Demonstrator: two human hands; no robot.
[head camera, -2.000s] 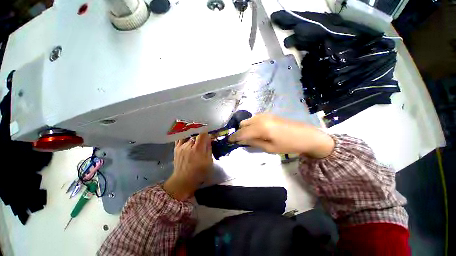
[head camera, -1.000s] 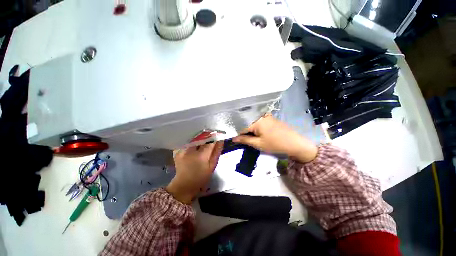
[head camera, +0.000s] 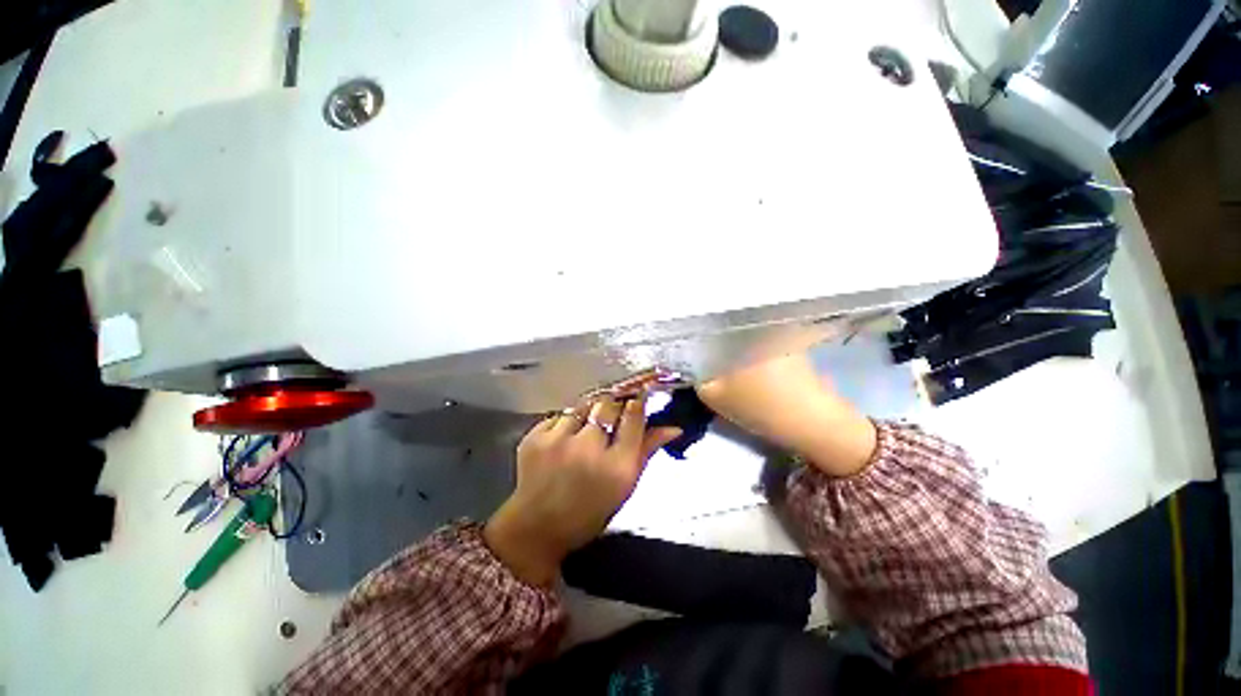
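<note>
My left hand (head camera: 583, 476) is at the front lower edge of the white sewing machine head (head camera: 599, 204), its fingers on a small black fabric piece (head camera: 685, 423). My right hand (head camera: 779, 404) reaches under the head at the right end of this piece. Its fingertips are hidden by the head, so its grip cannot be seen. The needle area is hidden too. Another black fabric strip (head camera: 694, 577) lies flat in front of my body.
A heap of black zippers (head camera: 1028, 292) lies at the right. Black fabric pieces (head camera: 55, 394) lie at the far left. A green-handled tool (head camera: 232, 541), small snips (head camera: 204, 500) and a red disc (head camera: 283, 409) are at the near left.
The machine head fills more of the view and covers more of my right hand. The black piece that hung down between my hands now shows only as a small bunched part.
</note>
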